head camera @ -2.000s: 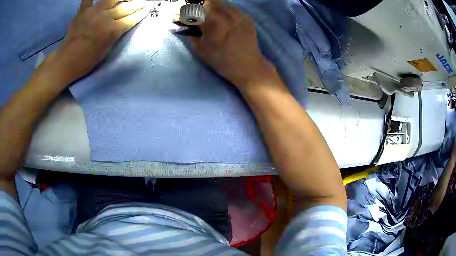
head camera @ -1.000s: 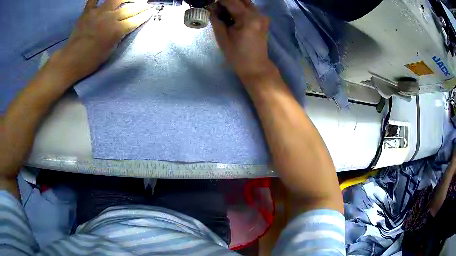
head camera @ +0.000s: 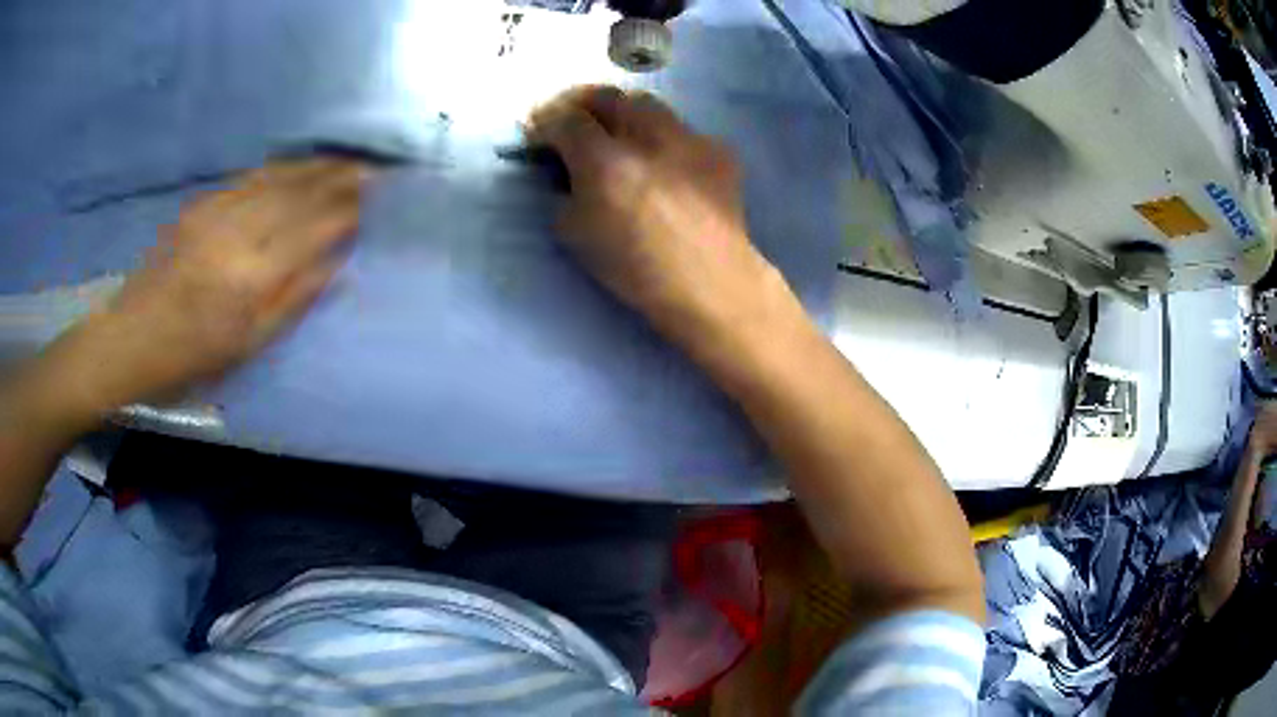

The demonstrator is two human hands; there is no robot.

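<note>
The light blue garment panel (head camera: 462, 350) lies flat over the table below the machine head and reaches the front edge. My left hand (head camera: 252, 266) lies blurred on the panel at the left, beside a dark slit line. My right hand (head camera: 637, 182) is curled on the panel below the knurled knob (head camera: 640, 44). The dark blades of the thread snips (head camera: 525, 153) poke out of it toward the left. A bright light shines on the cloth at top centre; the needle area is cut off by the top edge.
The white machine head (head camera: 1078, 154) with blue lettering and an orange label is at upper right. Narrow blue strips (head camera: 910, 196) hang right of the knob. A crumpled bundle (head camera: 1050, 602) lies lower right, near a person's arm (head camera: 1232, 539). A red-rimmed basket (head camera: 756, 602) is below the table.
Both hands have moved down toward me, away from the needle area. The panel has shifted with them and covers the scale on the table edge. The slit line has moved down too.
</note>
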